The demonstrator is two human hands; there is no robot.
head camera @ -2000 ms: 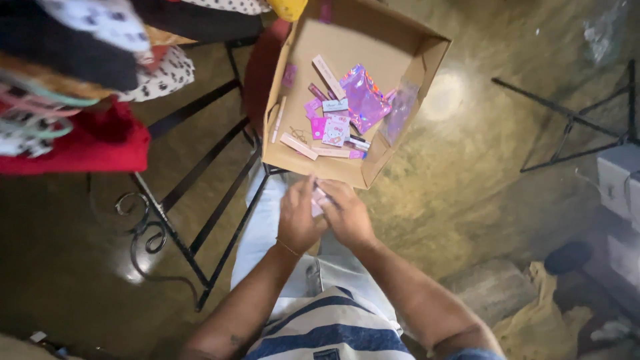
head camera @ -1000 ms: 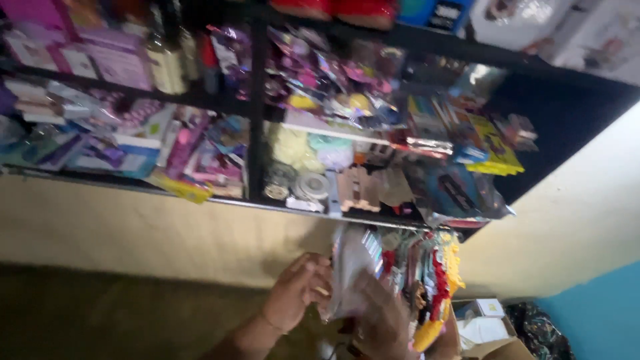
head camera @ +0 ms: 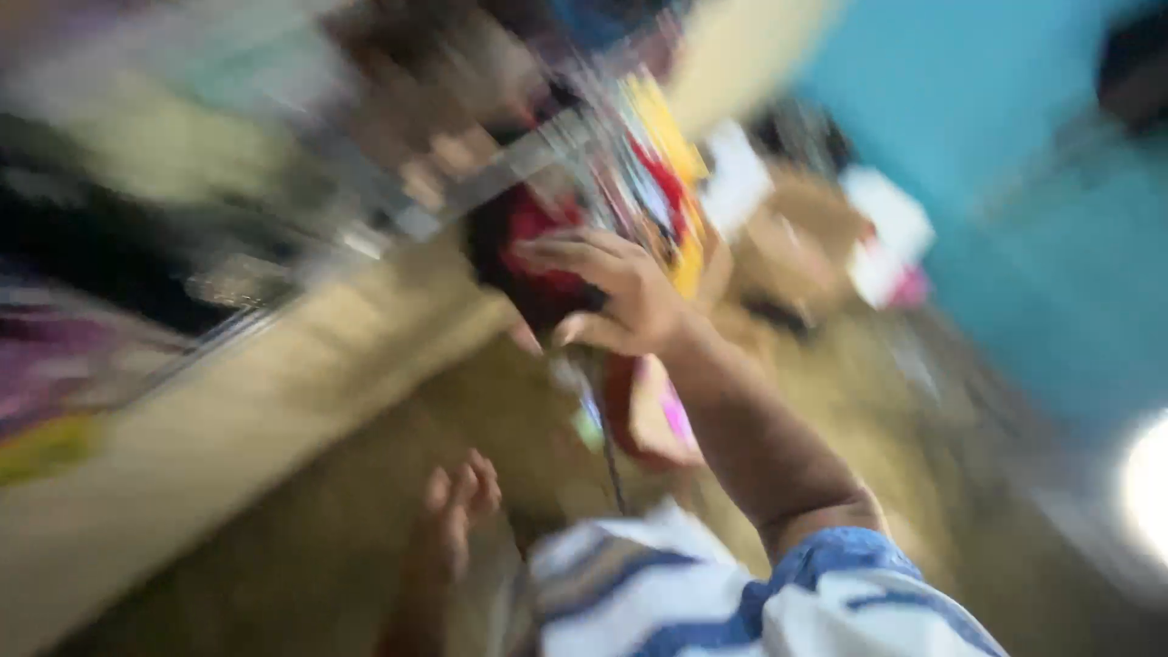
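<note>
Motion blurs much of the head view. My right hand (head camera: 616, 283) reaches up at the centre, its fingers spread against a dark and red item (head camera: 538, 246) that hangs at the shelf's edge; whether it grips this item is unclear. Just above and right of that hand hangs a bunch of colourful items (head camera: 662, 173), with red and yellow ones at its right side. My left hand (head camera: 464, 497) is low and left of centre, its fingers apart, holding nothing that shows.
Blurred shelves with mixed goods (head camera: 228, 164) fill the upper left. Behind the hanging items stand a cardboard box (head camera: 794, 237) and white items (head camera: 885, 237) near a blue wall (head camera: 985, 201). Part of a red object (head camera: 630, 411) with pink things beside it shows below my right hand.
The view has swung from the box on my lap to the shelves, then tilted. One second ago both hands were together by the hanging items with a clear packet; now my left hand is lower and apart.
</note>
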